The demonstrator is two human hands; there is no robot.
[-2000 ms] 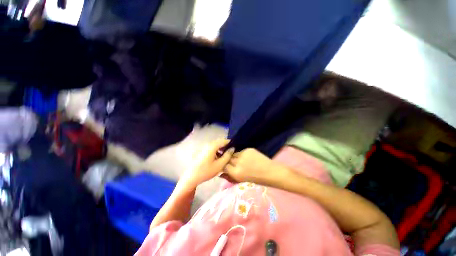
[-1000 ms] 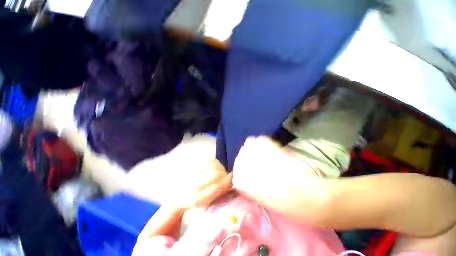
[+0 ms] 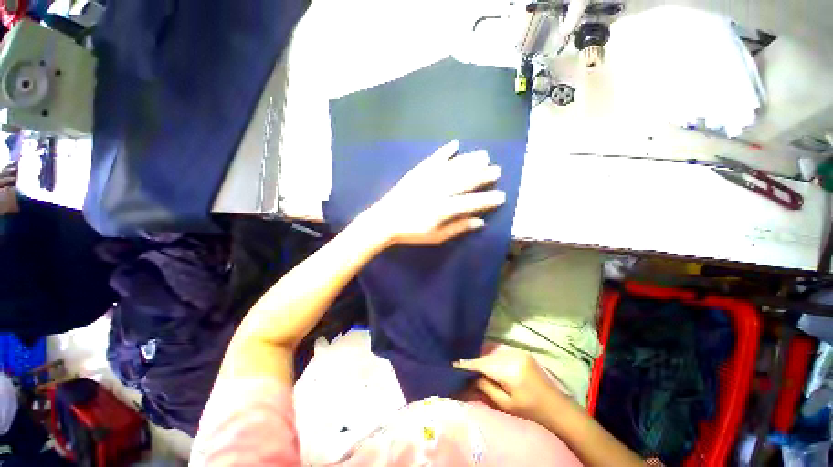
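Observation:
A dark navy cloth panel [image 3: 425, 264] lies over the white table and hangs over its front edge to my lap. Its top looks greyer and its right edge lies by the presser foot [image 3: 522, 80] of the sewing machine. My left hand [image 3: 448, 201] lies flat on the panel near the table edge, fingers spread. My right hand [image 3: 511, 376] pinches the panel's lower end at my lap; its fingertips are partly hidden by the cloth.
Stacked navy panels [image 3: 173, 109] hang over the table at left. Red-handled snips [image 3: 772, 187] and white scraps [image 3: 680, 68] lie right of the needle. Below are a dark garment heap [image 3: 173, 319] and a red-framed crate [image 3: 753, 356]. Another machine [image 3: 46, 77] stands far left.
The view has shifted up to the table and machine. My left hand has left the cloth's lower end and lies flat on the panel. The panel now lies spread by the needle.

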